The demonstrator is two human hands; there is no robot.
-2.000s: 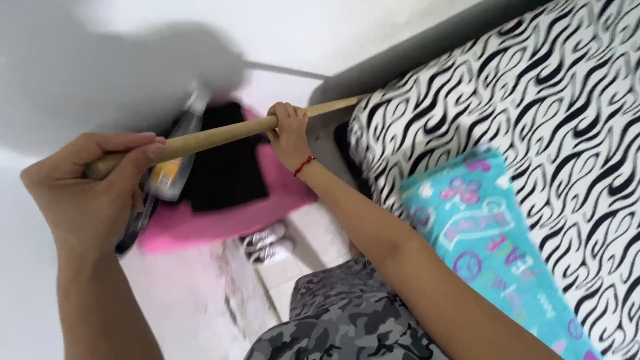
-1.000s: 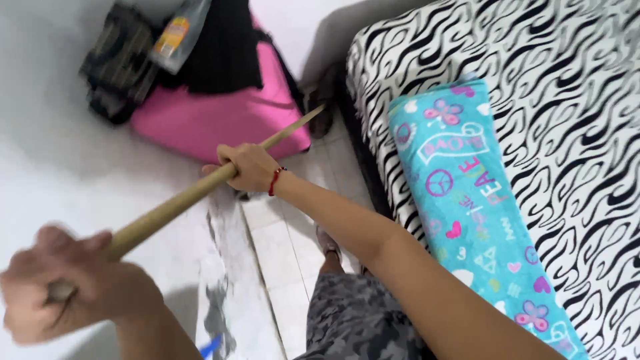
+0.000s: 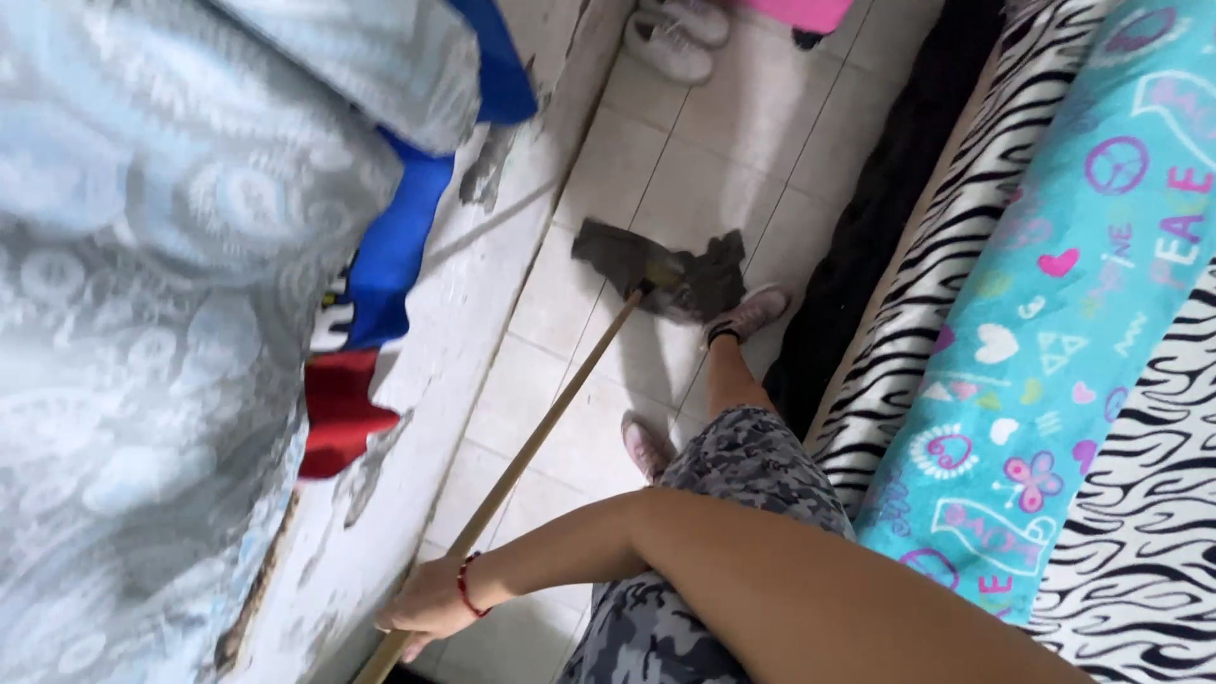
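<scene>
My right hand (image 3: 432, 608), with a red beaded bracelet at the wrist, is closed around a wooden pole (image 3: 546, 427) near the bottom left. The pole slants up across the tiled floor to a dark grey cloth (image 3: 698, 280), which lies spread and crumpled at its far end, partly over a yellowish piece. One pink shoe (image 3: 760, 309) touches or nearly touches the cloth's right edge; the other shoe (image 3: 646, 446) stands nearer. My left hand is outside the view.
At right is a bed with a zebra-patterned cover (image 3: 1140, 560) and a turquoise printed towel or blanket (image 3: 1007, 332). A patterned curtain or cloth (image 3: 190, 285) hangs at left before a worn white wall (image 3: 418, 380). Light shoes (image 3: 670, 47) and a pink suitcase (image 3: 807, 11) are farther ahead.
The view has swung down and left to the floor. The pole's far end, earlier near the bed and suitcase, is now at the dark cloth. My left hand has gone out of view.
</scene>
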